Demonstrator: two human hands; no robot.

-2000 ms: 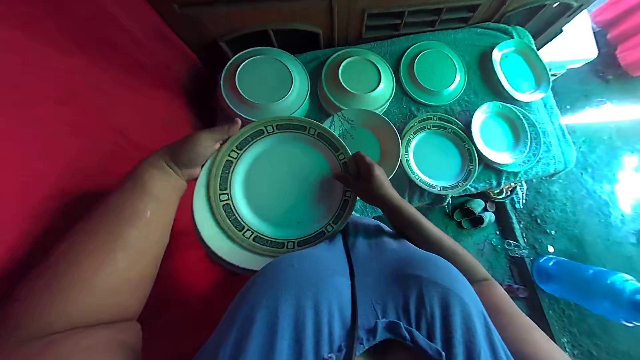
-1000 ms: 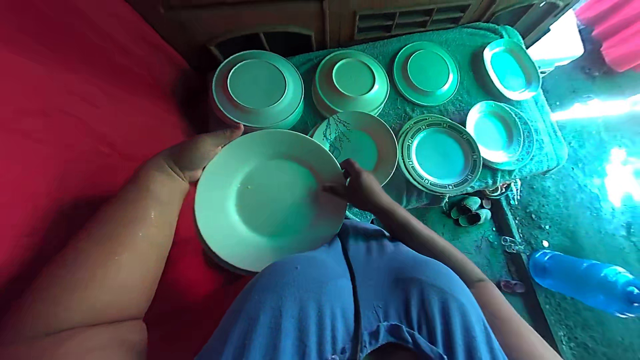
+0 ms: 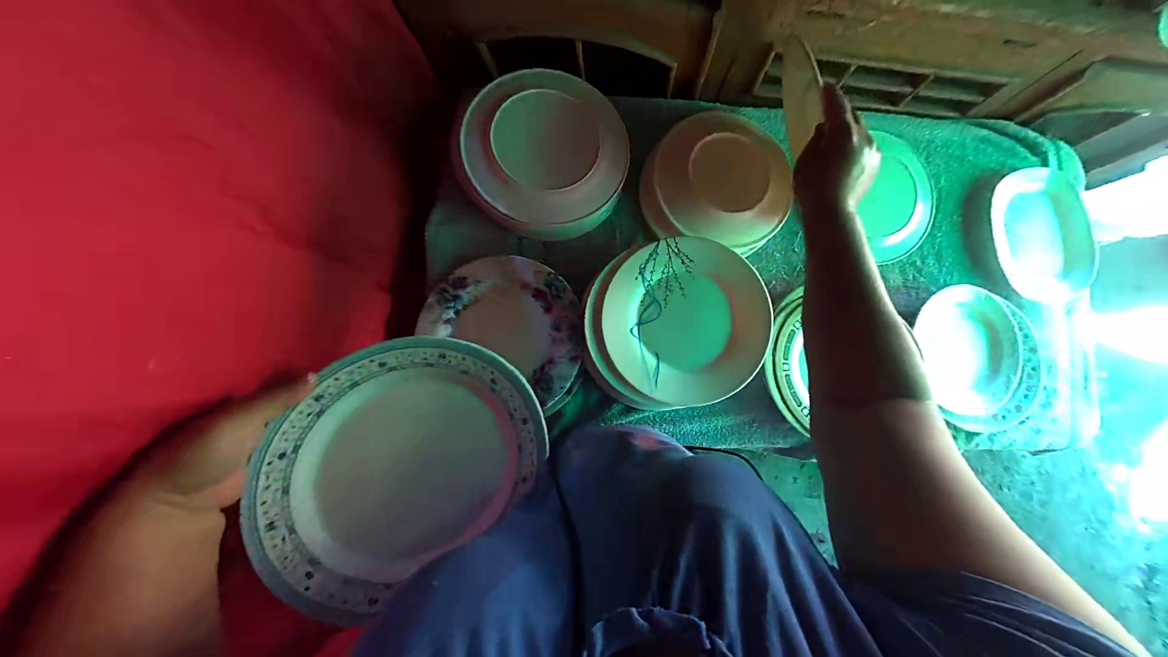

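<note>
My left hand (image 3: 265,438) holds a plate with a speckled patterned rim (image 3: 392,474) by its left edge, above my lap; other plates may lie under it. Raised over the back of the table, my right hand (image 3: 835,155) grips a plain plate (image 3: 801,96) tilted nearly edge-on. Just beyond the held plate lies a floral plate (image 3: 502,315), partly covered by it. A plate with a branch design (image 3: 689,319) tops a stack to its right. My right forearm hides part of a plate with a dark banded rim (image 3: 787,365).
Upturned plates stand in stacks at the back left (image 3: 547,141) and back middle (image 3: 730,173). A green-lit plate (image 3: 899,196), an oval dish (image 3: 1045,233) and a bowl-like plate (image 3: 967,351) are at the right. Wooden furniture (image 3: 620,27) borders the towel-covered table (image 3: 967,137); red fabric (image 3: 201,182) hangs left.
My right hand has moved from the held plates to the back of the table, with a plate in it. A speckled-rim plate now shows in my left hand. The view has shifted.
</note>
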